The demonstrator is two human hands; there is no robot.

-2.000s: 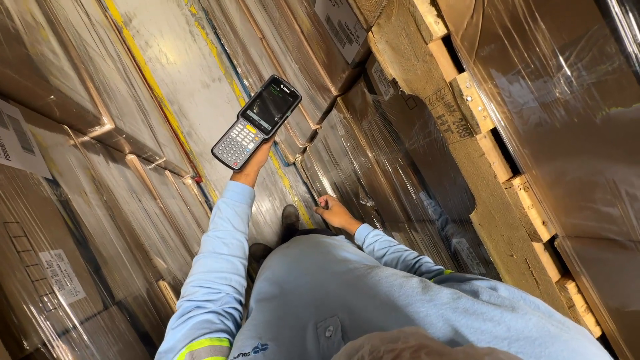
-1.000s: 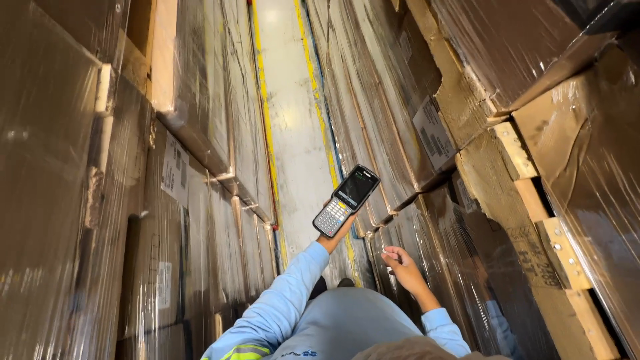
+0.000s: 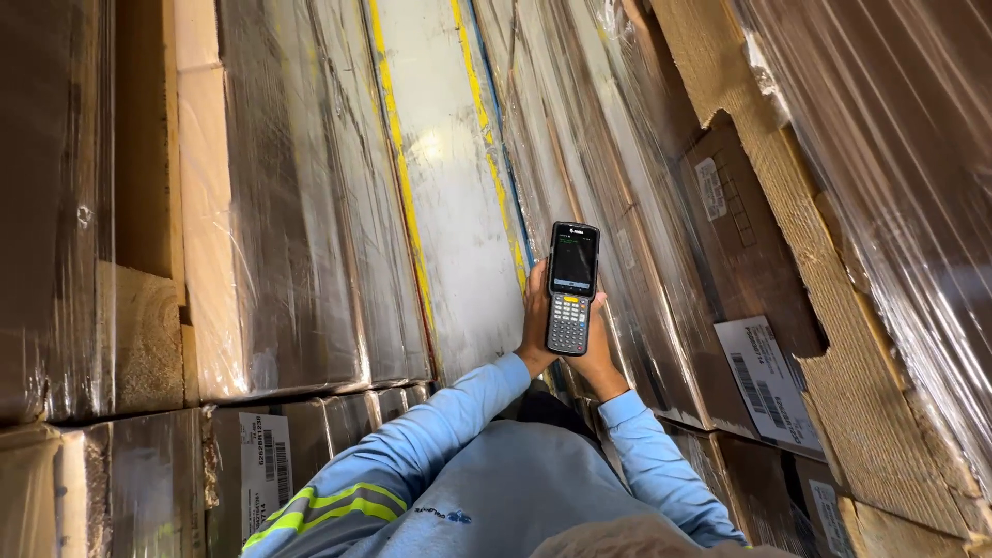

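Note:
A black Zebra handheld mobile computer [image 3: 572,288] with a lit dark screen and a keypad is held upright in front of my torso, its face toward me. My left hand [image 3: 535,322] grips its left side, the fingers partly behind the case. From the right, my right hand [image 3: 595,341] also closes around the lower part, its thumb along the edge beside the keypad. The palms and most fingers are hidden behind the device. Light blue sleeves cover both arms, and the left one has a reflective band.
Stretch-wrapped cartons [image 3: 302,194] line the left side. More wrapped cartons [image 3: 744,225] stand at right, beside torn corrugated cardboard [image 3: 868,372]. Paper labels [image 3: 767,384] bear barcodes. Between the stacks runs a narrow grey floor [image 3: 442,155] with worn yellow lines.
My right hand, apart from the device in both earlier frames, now holds it together with my left. The device has turned from a slant to nearly straight. The view has rotated.

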